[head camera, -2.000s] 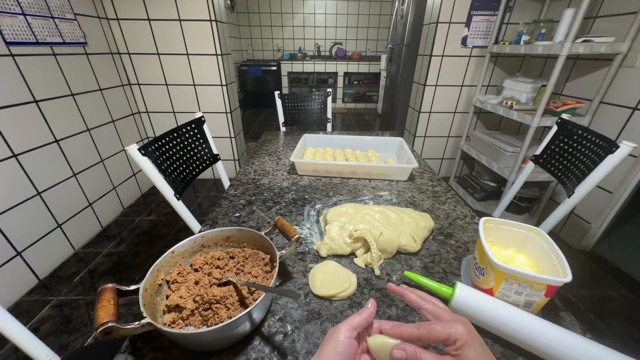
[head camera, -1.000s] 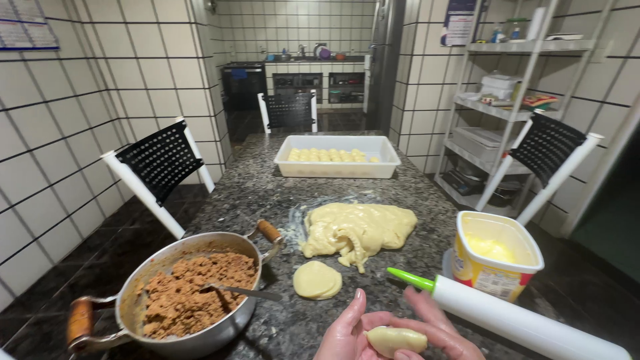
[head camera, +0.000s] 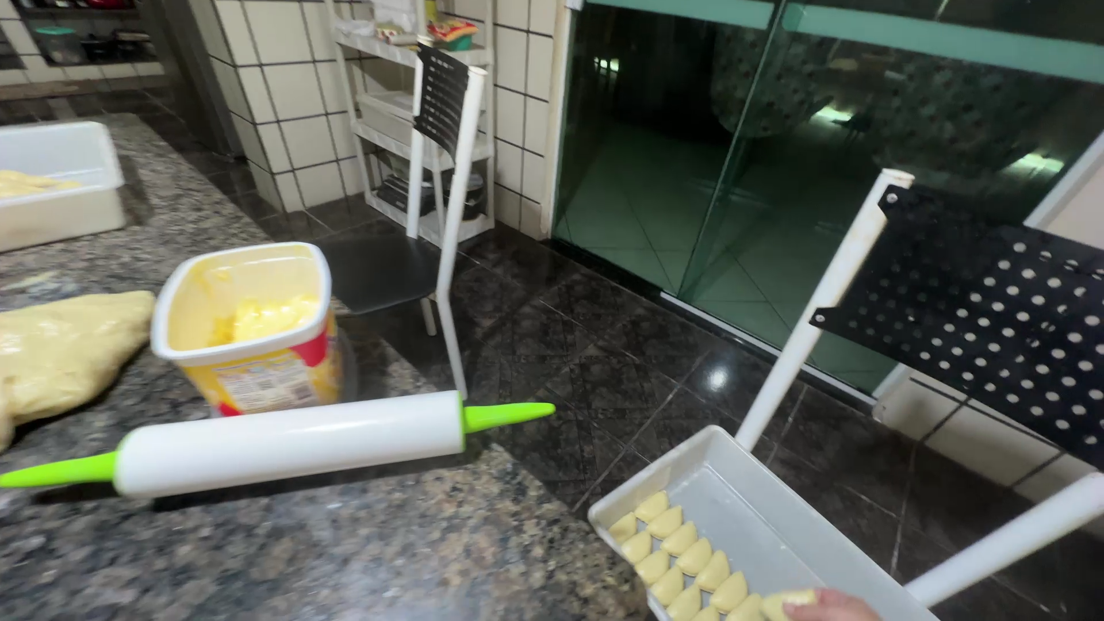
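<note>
At the bottom right, fingers of my right hand (head camera: 830, 605) hold a folded dough piece (head camera: 787, 601) over a white plastic tray (head camera: 806, 517). Rows of similar folded dough pieces (head camera: 681, 539) fill the tray's left side. My left hand is out of view. A white rolling pin (head camera: 289, 442) with green handles lies on the granite table (head camera: 345, 543). Behind it stands an open tub of yellow spread (head camera: 272, 319). The large lump of dough (head camera: 73, 349) rests at the left edge, with another white tray (head camera: 65, 211) beyond it.
A chair with a perforated black back (head camera: 992, 310) stands behind the near tray. Another chair (head camera: 448, 129) is across the table corner, near a shelf rack (head camera: 423, 138). Glass doors (head camera: 733, 172) close off the far side of the dark tiled floor.
The view has swung far to the right. My right hand has moved from in front of the dough to the tray at the right, and my left hand has left the view.
</note>
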